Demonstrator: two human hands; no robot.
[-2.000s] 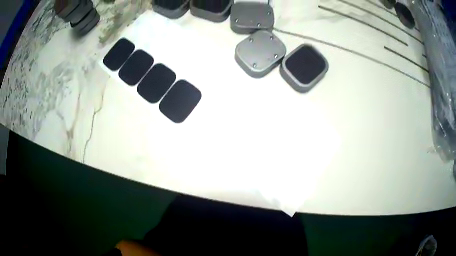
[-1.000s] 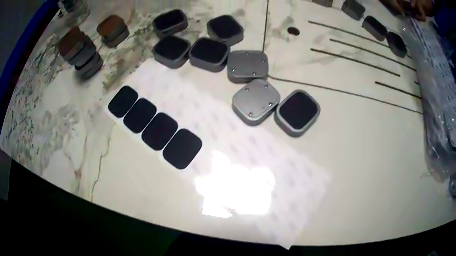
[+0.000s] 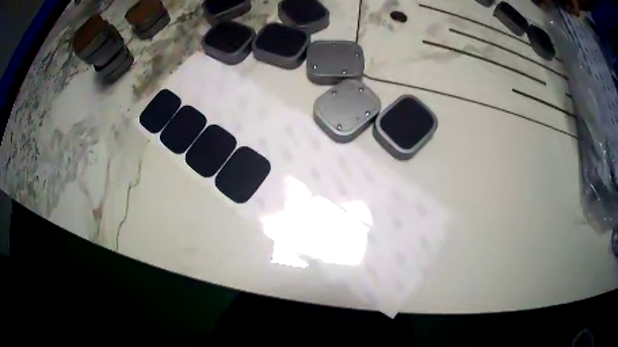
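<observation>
Several matt black adhesive pads (image 3: 242,174) lie in a slanting row on the left part of the white backing sheet (image 3: 406,230), which shows faint pad-shaped marks and strong glare. Two bare grey metal housings (image 3: 346,110) with small screws or holes near the corners lie beyond the sheet, near or touching each other. A padded housing (image 3: 406,126) with a black face and grey rim lies at their right. Several more padded housings (image 3: 281,44) are grouped at the top centre. Neither of my hands is in view.
Brown-faced pieces (image 3: 95,38) stand stacked at far left. Grooves and a round hole (image 3: 398,16) mark the table's far side. Dark grey pieces (image 3: 541,42) lie at far right, beside a crinkled plastic bag (image 3: 596,135). The curved table edge crosses the bottom, above a dark floor.
The view tilted down between the first two frames, then partly back; the glare has shifted with it. The skin-coloured shape at the bottom of the earliest frame is gone. Pads and housings keep their places.
</observation>
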